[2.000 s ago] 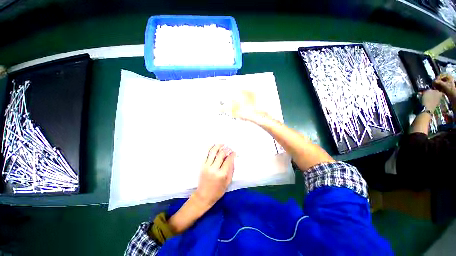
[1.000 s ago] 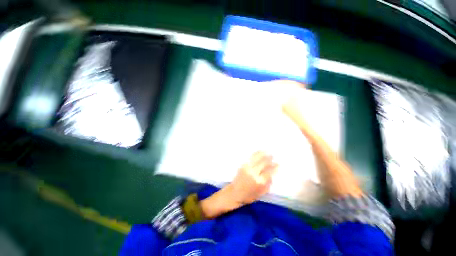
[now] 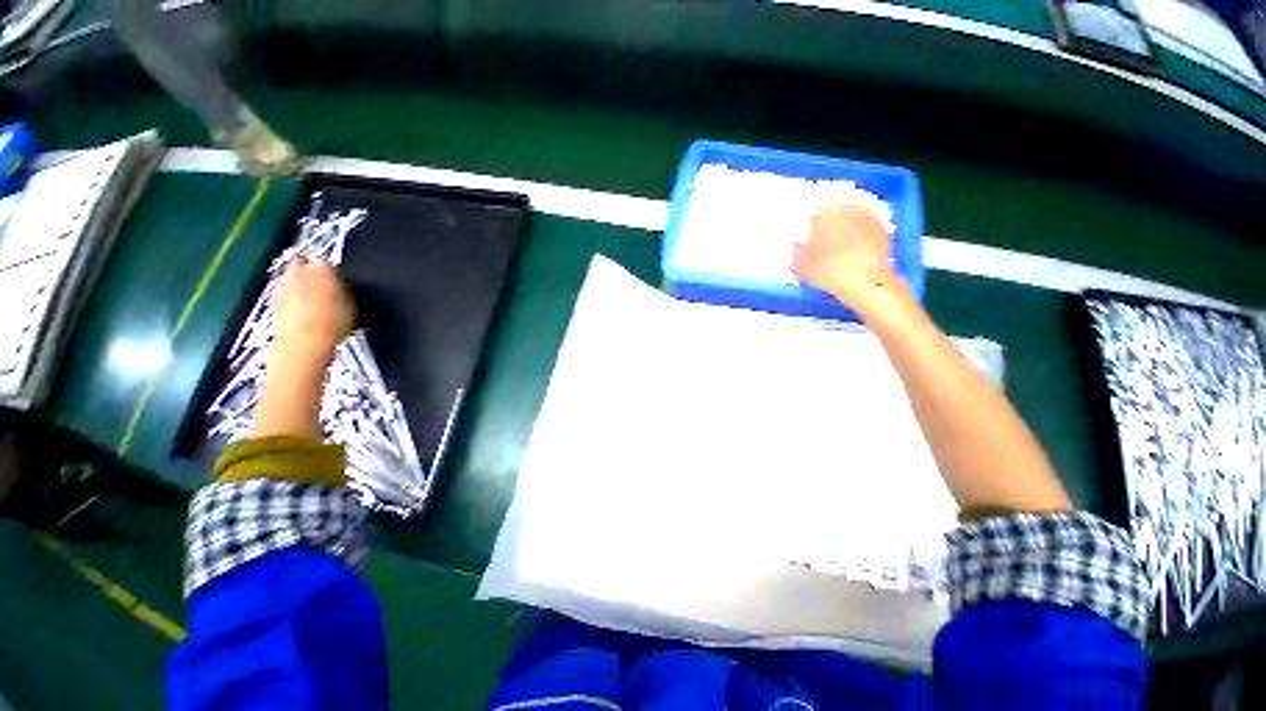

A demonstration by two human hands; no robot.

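Note:
My left hand [image 3: 314, 303] is over the metal rods [image 3: 364, 417] in the left black tray [image 3: 442, 264], on the heaped side; its fingers are bent down and I cannot tell if they grip a rod. My right hand [image 3: 846, 247] is in the blue plastic bin [image 3: 794, 296], its fingertips among the small white parts [image 3: 743, 222]; what they hold is hidden. The white sheet [image 3: 722, 445] lies in front of my lap, with a short row of small items [image 3: 868, 567] near its lower right edge.
The right black tray [image 3: 1111, 458], full of rods, is at the right. A pale stack of sheets [image 3: 63, 264] stands at the far left. Another person's arm [image 3: 229, 118] reaches in at the upper left. A pale strip [image 3: 583, 204] runs behind the trays.
My left hand has moved from above the sheet to the left tray. My right hand has moved from the sheet into the blue bin. The view has turned left.

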